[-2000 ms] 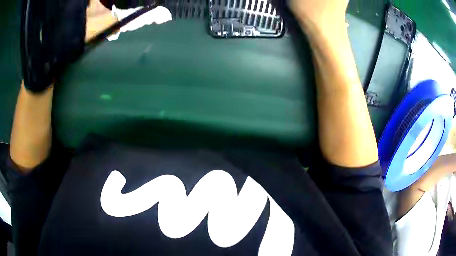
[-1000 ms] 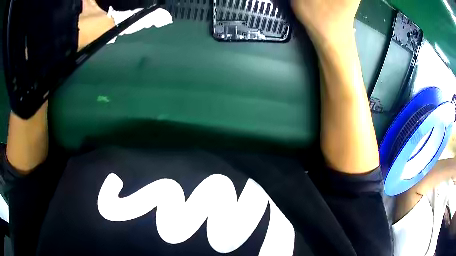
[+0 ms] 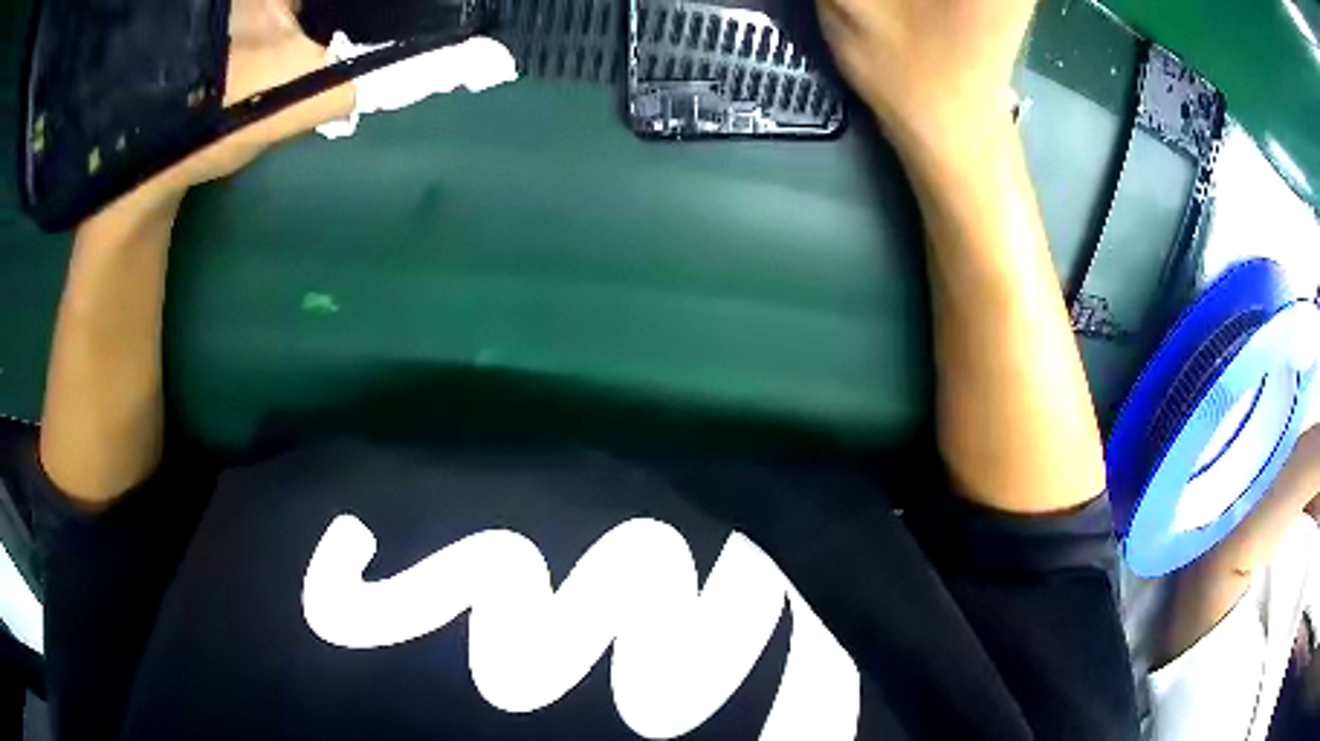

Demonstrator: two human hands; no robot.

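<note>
My left hand (image 3: pixel 275 58), with white finger cots, is at the upper left. It holds a dark phone frame (image 3: pixel 123 109), tilted and near the camera, which crosses in front of the hand. Its grip is partly hidden. A second black phone frame (image 3: pixel 738 116) lies on the strip of small dark bars (image 3: pixel 572 41) at the top centre, its upper part cut off. My right hand (image 3: pixel 934 51) is just right of it. The top edge cuts off its fingers, so their hold and any tool are hidden.
The dark-green mat (image 3: pixel 550 246) lies between my forearms. Another phone frame (image 3: pixel 1206 188) lies right of my right forearm, beside a white rail (image 3: pixel 1274 217). A blue-rimmed reel (image 3: pixel 1144 507) stands below it. Another person's arm (image 3: pixel 1230 565) shows at the right edge.
The held frame first dropped lower left, then rose and changed its tilt, uncovering more left forearm. The central frame and strip sit slightly lower and further right in the picture.
</note>
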